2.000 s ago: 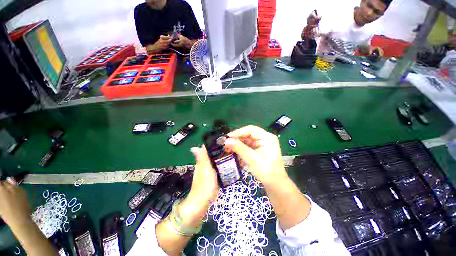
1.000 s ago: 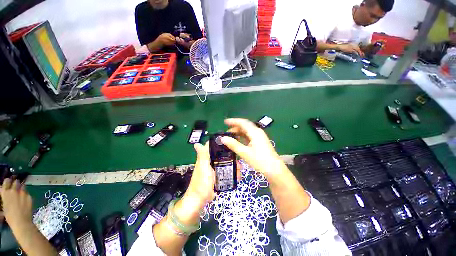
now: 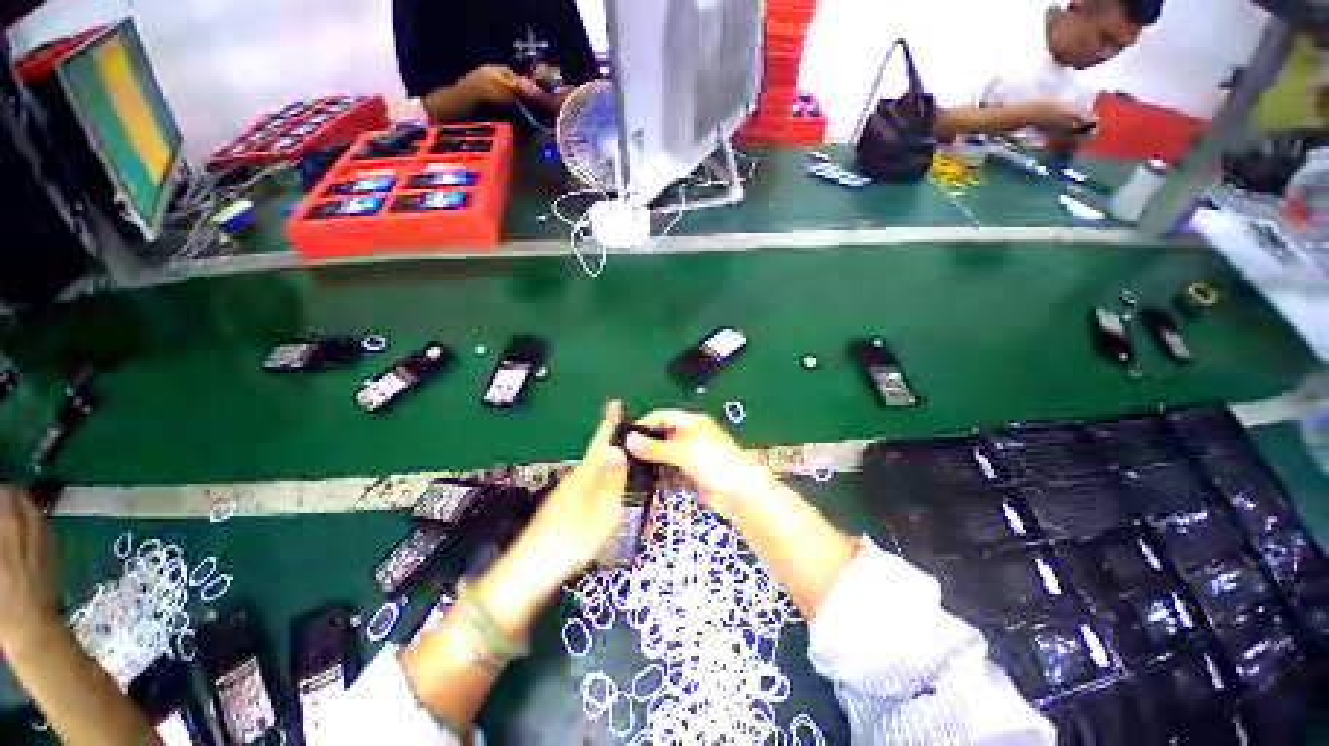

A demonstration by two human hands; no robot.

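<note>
A black handset is held between my two hands above the heap of white rings, turned partly edge-on, with its pale label area facing down toward the heap. My left hand wraps its left side, thumb up near the top end. My right hand has its fingers on the top end, which they largely hide. The white rings lie loose below my hands. Whether a ring is on the handset cannot be told.
Black compartment tray at right. Waiting handsets lie left of my left arm. Handsets ride the green belt beyond a pale edge strip. A neighbour's arm and second ring heap are at far left. Two people work opposite.
The handset has tilted from face-up to more edge-on and sits slightly lower. My right fingers have moved from its face to its top end. Belt handsets have shifted left.
</note>
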